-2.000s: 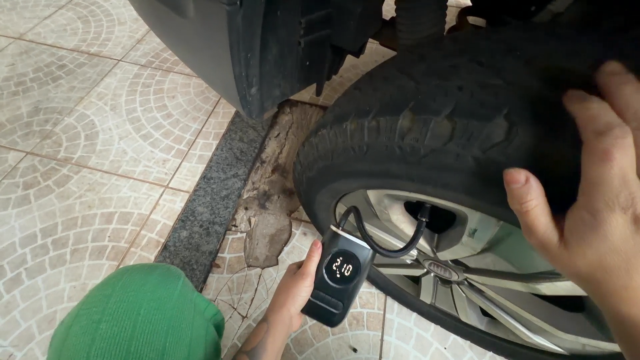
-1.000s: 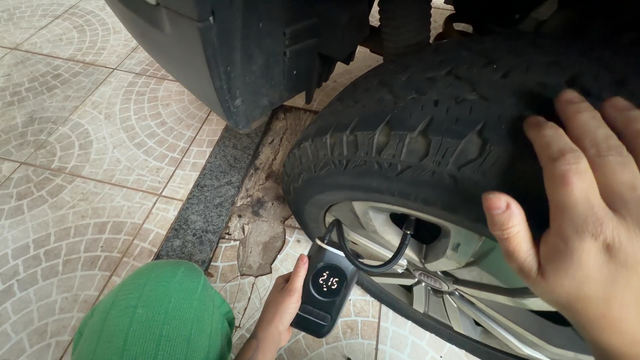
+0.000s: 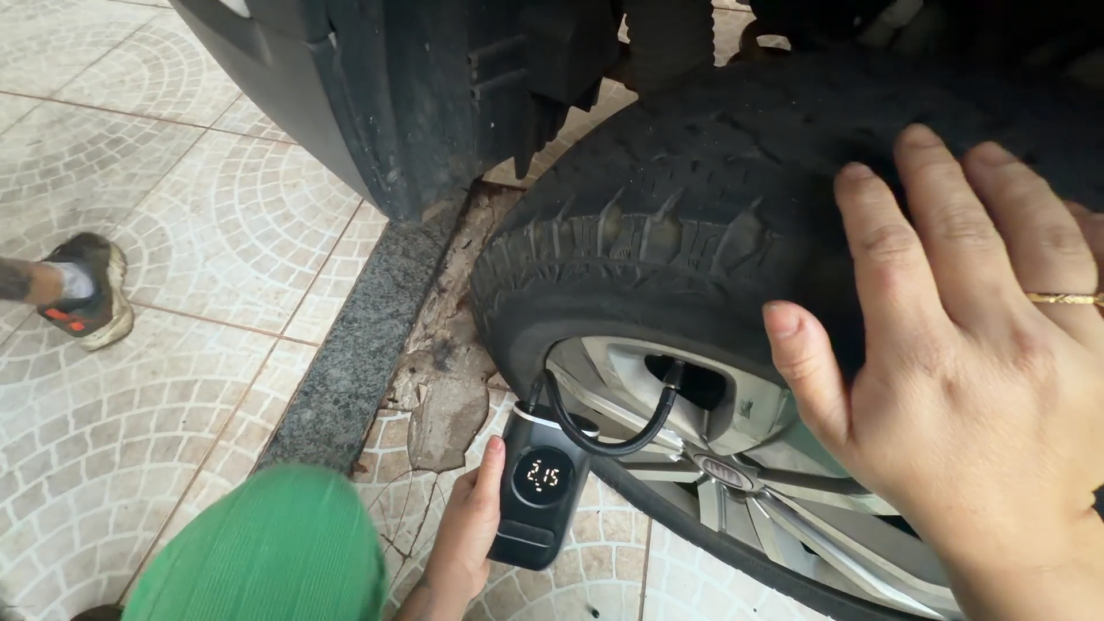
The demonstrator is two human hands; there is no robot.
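My left hand point(image 3: 470, 526) holds a black portable tire inflator point(image 3: 539, 496) by its left side, its round display lit with digits. A short black hose point(image 3: 630, 444) loops from the inflator's top to the valve area inside the wheel rim point(image 3: 746, 397). My right hand point(image 3: 975, 345), with a gold ring, is spread over the tread and shoulder of the black tire point(image 3: 638, 233); whether the fingertips touch the rubber cannot be told. It holds nothing. The silver alloy wheel has an oval centre cap point(image 3: 724, 472).
The dark bumper and wheel-arch liner point(image 3: 405, 103) hang at the upper left of the tire. A green-clad knee point(image 3: 267, 552) is at the bottom. Another person's foot in a sneaker point(image 3: 90, 293) stands at the left on patterned tiles point(image 3: 250, 216). A granite strip point(image 3: 354, 345) borders broken flooring.
The inflator's reading has risen from 2.10 to 2.15. Another person's foot has come into view at the left. Both of my hands keep much the same places at the wheel.
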